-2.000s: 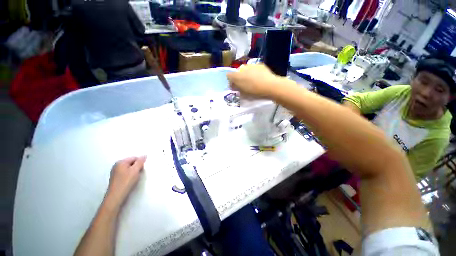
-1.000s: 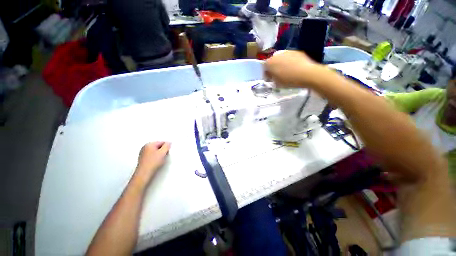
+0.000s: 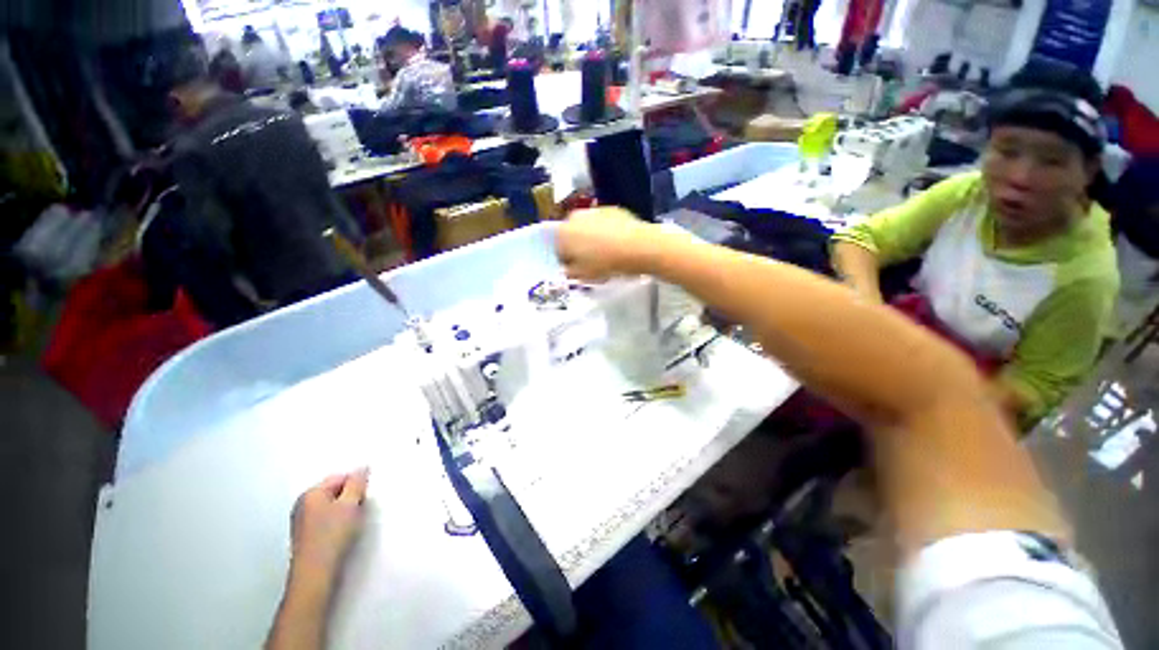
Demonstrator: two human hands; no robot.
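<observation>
A white sewing machine (image 3: 508,349) stands on the white table (image 3: 242,508). A long dark strap piece (image 3: 515,546) runs from under its needle area over the table's front edge to my lap. A narrow dark tape lies along the strap's left side near the needle. My left hand (image 3: 328,510) rests on the table left of the strap, fingers curled, not touching it. My right hand (image 3: 604,244) is raised behind the machine head, fingers bent; what it touches is hidden. Thread snips (image 3: 656,394) with yellow handles lie right of the needle.
A pale blue rim (image 3: 292,324) borders the table's back. Black thread cones (image 3: 522,95) stand behind. A person in a yellow-green and white top (image 3: 1017,273) sits at the right. Another person in dark clothes (image 3: 261,178) is at the back left. Dark strips (image 3: 788,571) hang right of my lap.
The view has turned and lifted, showing more of the room and the person at the right. My hands and the strap keep about the same places at the machine.
</observation>
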